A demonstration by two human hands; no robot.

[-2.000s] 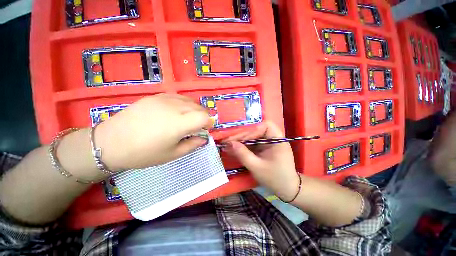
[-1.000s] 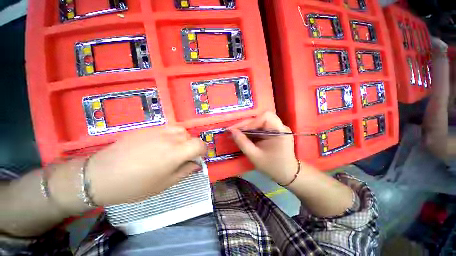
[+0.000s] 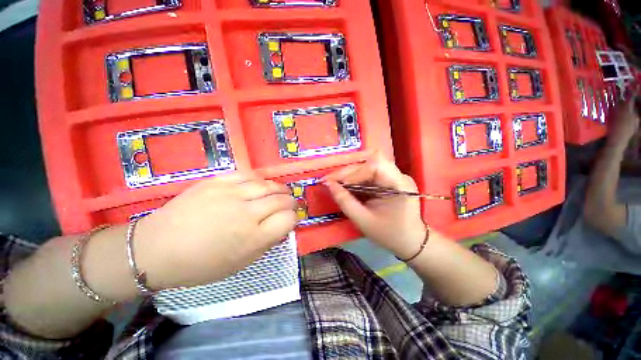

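My left hand holds the white release liner sheet, its fine rows showing below the hand. My right hand holds the thin dark tweezers over a phone middle frame in the nearest pocket of the right column. My left fingertips reach the yellow end of that frame; the tweezer tip and any small piece there cannot be made out. The red foam tray holds more frames, including one just above my left hand.
A second red tray with two columns of frames lies to the right. A third tray lies beyond it, near another person's arm. My lap is below the near tray edge.
Since two seconds ago, both hands and the sheet have moved nearer my body, uncovering frames. In the last second, my left fingers have moved slightly right, onto the nearest frame's end.
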